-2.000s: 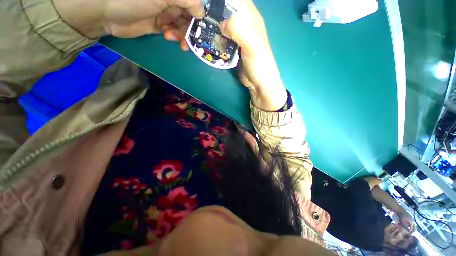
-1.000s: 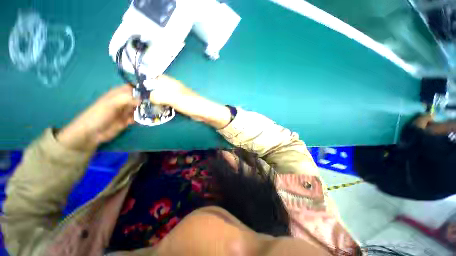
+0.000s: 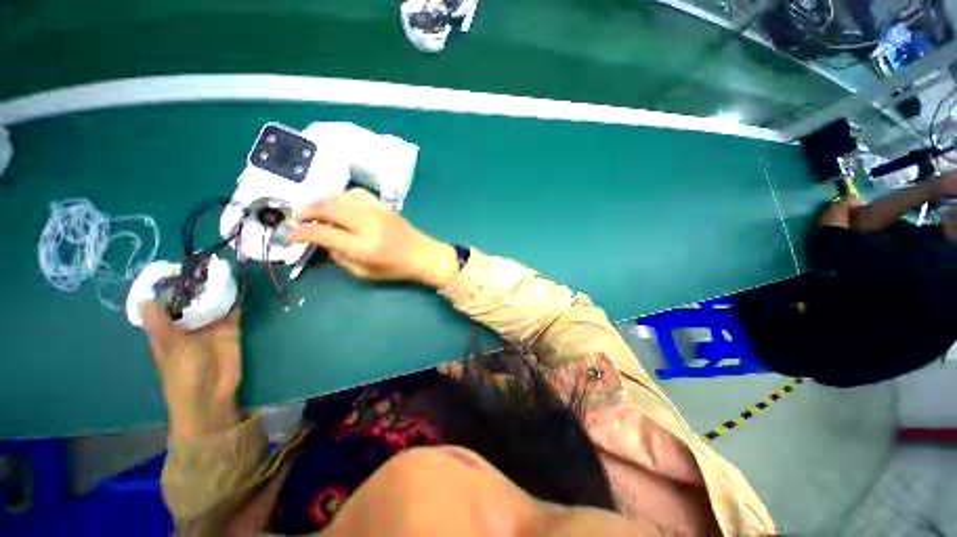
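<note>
A white camera housing (image 3: 334, 155) lies on the green bench, its dark square face with lenses towards the upper left. Black and coloured wires (image 3: 275, 275) hang from its round cable opening. My left hand (image 3: 201, 362) holds the white round lower housing (image 3: 215, 297) from below, left of the camera housing, with the dark electronics inside facing up. Black wires run between the two. My right hand (image 3: 367, 239) has its fingers closed at the rim of the cable opening; whether they also pinch a wire is hidden.
A tangled pile of thin pale rings (image 3: 79, 246) lies at the left. A white-edged belt (image 3: 420, 94) runs behind, with another white part (image 3: 428, 26) on it. A person in dark clothes (image 3: 866, 283) works at the right. Blue plastic stools or bins (image 3: 698, 341) stand below the bench edge.
My hands have separated. My left hand has moved left with the round housing, and my right hand has gone from it to the camera housing's opening. The view has shifted, showing more of the belt.
</note>
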